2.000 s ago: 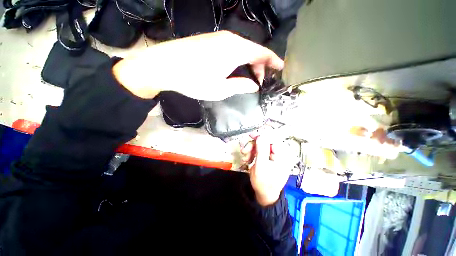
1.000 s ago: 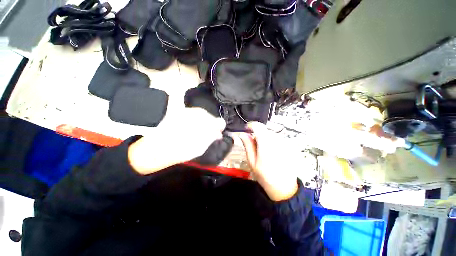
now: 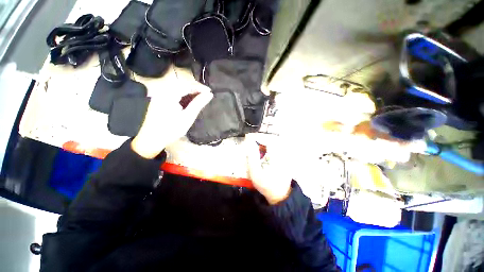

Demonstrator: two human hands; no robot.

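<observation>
A black pouch body with a thin pale edge line lies in front of the heap of pouches. My left hand is between this pouch and two flat black panels. Its fingertips are at the pouch's upper left edge and its wrist side covers part of the nearer panel; whether it grips anything is unclear. My right hand is right of the pouch near the table's front edge, washed out by glare; its fingers and any hold cannot be made out.
The sewing machine's pale head stands at the right, its needle area lost in glare. A blue hose is at far right. Looped black bands lie at back left. The table has a red-orange front edge. A blue crate is below right.
My left hand has moved left from beside my right hand, towards the flat panels. The pouch body now lies lower, nearer the front edge. The view has shifted, and my hands are farther apart.
</observation>
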